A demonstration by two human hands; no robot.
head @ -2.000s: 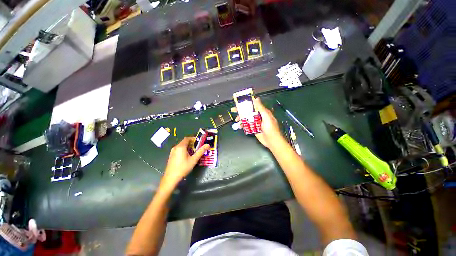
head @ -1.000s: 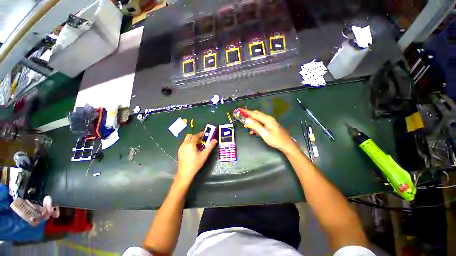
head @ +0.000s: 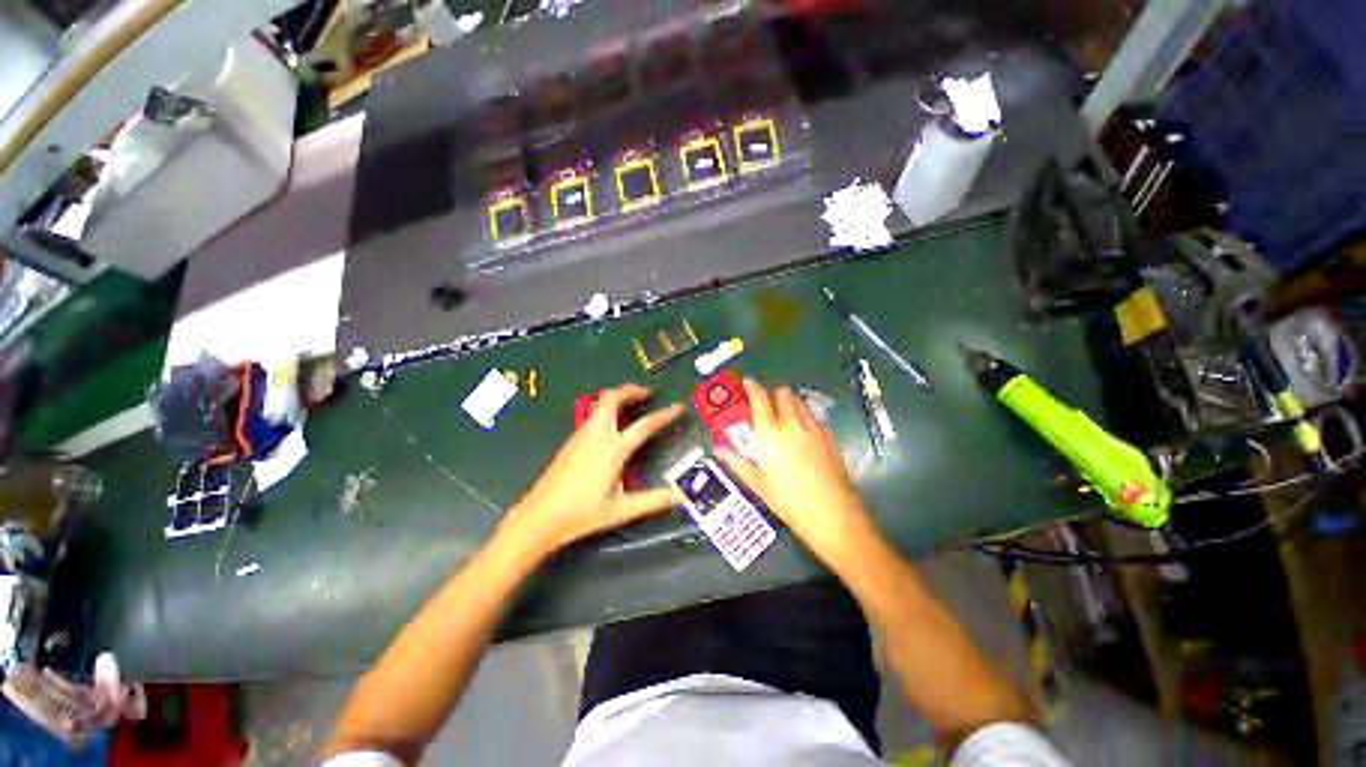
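Observation:
A face-up keypad phone (head: 722, 511) lies tilted on the green mat, nearest me between my hands. My left hand (head: 596, 472) is spread, its thumb at that phone's upper left edge. Its fingers cover most of a red phone (head: 586, 406); whether they grip it is hidden. My right hand (head: 791, 462) holds the side of another red phone (head: 722, 402), face down with a dark ring near its top. Its lower part is hidden by my fingers. A small white and yellow piece (head: 719, 355) lies just above it.
A clear tray (head: 629, 225) with phones stands on the dark belt. A green electric screwdriver (head: 1082, 447), a thin tool (head: 884, 345) and a slim pen-like tool (head: 872, 405) lie right. A white bottle (head: 941, 168) stands back right. A white slip (head: 489, 397) and bagged parts (head: 240, 408) are left.
The face-up phone has shifted nearer me and turned at a slant. My right hand has come down and holds a red phone face down. My left fingers have spread, over a red phone.

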